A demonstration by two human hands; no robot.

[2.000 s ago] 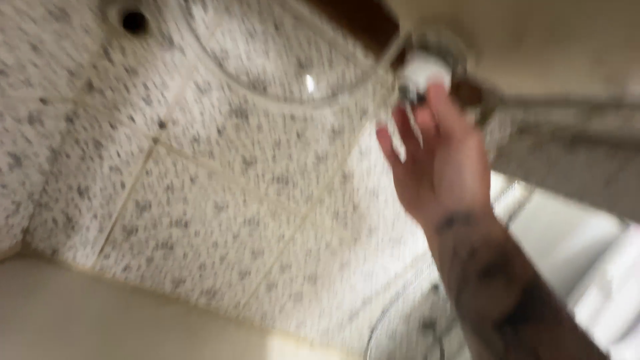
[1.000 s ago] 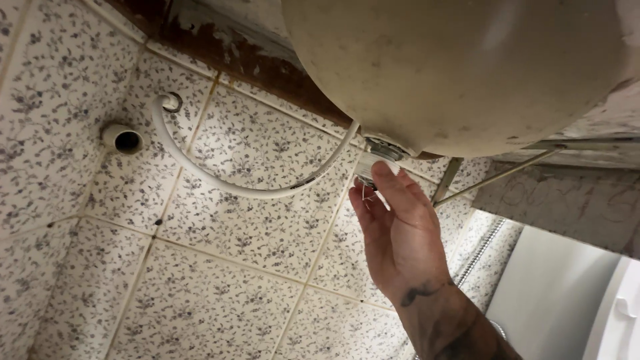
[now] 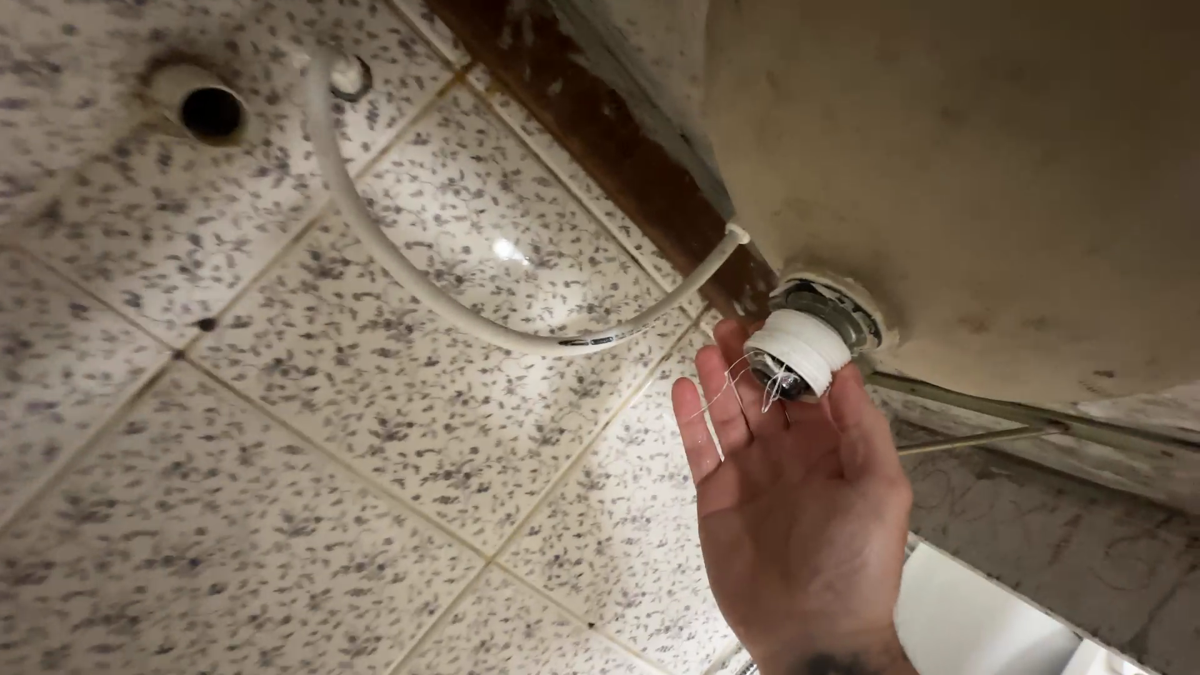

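The underside of a ceramic washbasin (image 3: pixel 956 187) fills the upper right. From it projects a metal drain fitting (image 3: pixel 834 309), its end wound with white thread or sealing string (image 3: pixel 802 342); loose strands hang at the opening. My right hand (image 3: pixel 797 497), palm towards the camera, holds this wound end between thumb and fingers, with the outer fingers spread away from it. My left hand is not in view.
A white flexible hose (image 3: pixel 450 314) curves from the tiled wall (image 3: pixel 375 450) to beside the basin. A wall pipe opening (image 3: pixel 211 112) is at upper left. A brown board (image 3: pixel 600 122) and metal support rods (image 3: pixel 975 403) adjoin the basin. A white surface (image 3: pixel 984 609) lies lower right.
The view has moved closer to the drain and tilted. My right hand has gone from a pinch at the drain end to a hold with its palm turned up beneath it.
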